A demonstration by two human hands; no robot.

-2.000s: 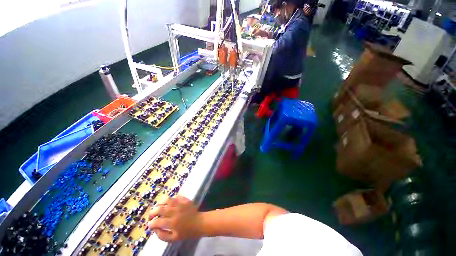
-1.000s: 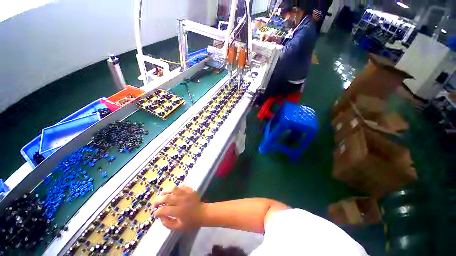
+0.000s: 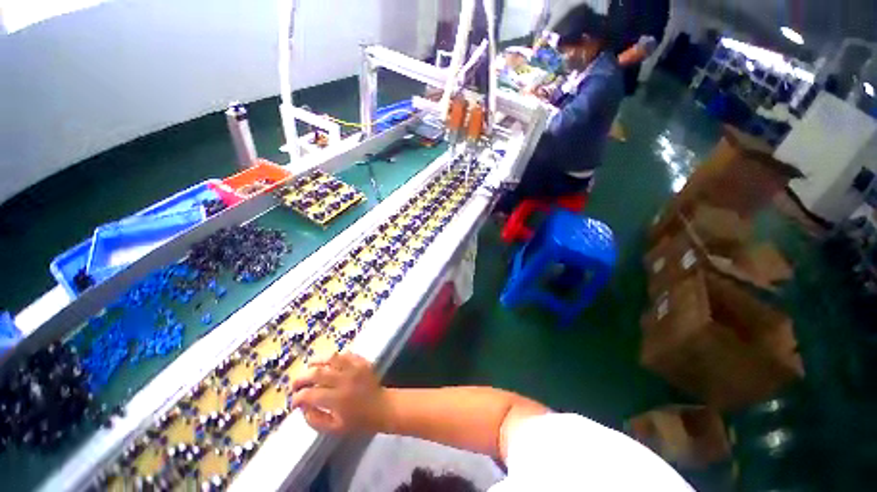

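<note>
A long row of tan-yellow circuit board panels [image 3: 317,306], dotted with dark and blue parts, lies between the conveyor rails [image 3: 423,258]. My right hand [image 3: 338,394] reaches in from the lower right and rests on the near rail at the boards' edge. Its fingers are loosely bent, with a gap between thumb and fingers, and nothing shows in them. My left hand is not in view. Beyond the far rail lie a heap of blue components [image 3: 135,332], a larger black heap [image 3: 43,396] to its left and a smaller dark heap [image 3: 240,252] to its right.
A separate populated board [image 3: 320,197] lies on the green shelf. Blue bins [image 3: 144,233] and a red-orange bin [image 3: 255,179] stand behind. A machine frame [image 3: 404,65] spans the line. A person [image 3: 580,110] is beyond it. A blue stool [image 3: 563,259] and cardboard boxes [image 3: 716,317] stand right.
The view has turned slightly, so the line and heaps sit a little lower and the far end further right. My right hand stays on the near rail.
</note>
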